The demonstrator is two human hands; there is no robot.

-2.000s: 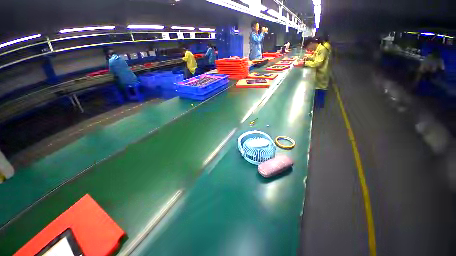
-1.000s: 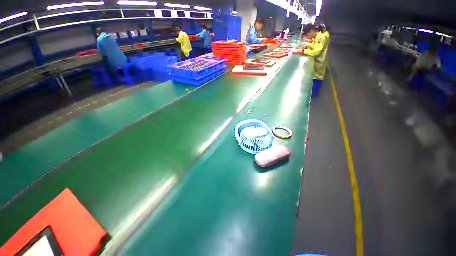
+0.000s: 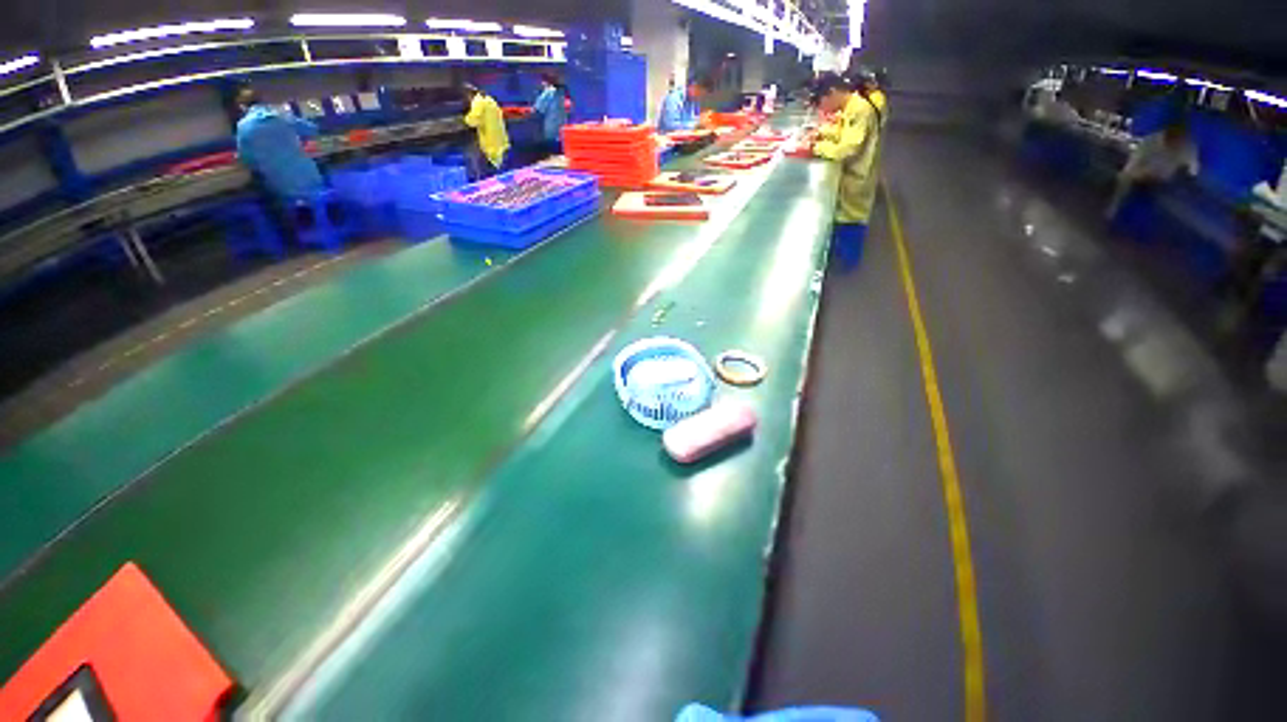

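Observation:
Neither of my hands is in the picture. A light-blue sleeve or cloth edge (image 3: 774, 715) shows at the bottom rim, cut off by it; no hand shows with it. A red-orange tray (image 3: 139, 635) lies on the green line at the lower left, cut off by the frame. On it is the corner of a black-framed tablet (image 3: 85, 688) with a white inside. Farther forward on the near strip stand a light-blue slatted fan (image 3: 663, 384), a yellowish tape roll (image 3: 740, 368) and a pink oblong case (image 3: 710, 432) touching or close to the fan.
Blue crates (image 3: 520, 206) with parts stand along the line, beside a red-orange tray stack (image 3: 610, 153). A metal strip (image 3: 565, 384) divides the green surface. A person in yellow (image 3: 850, 148) works farther along. A yellow line (image 3: 932, 381) runs on the grey floor at right.
The view has shifted, so the fan, case and tray appear farther left. The light-blue edge at the bottom shows more. The far person in blue, upright at first, is now lower at the line.

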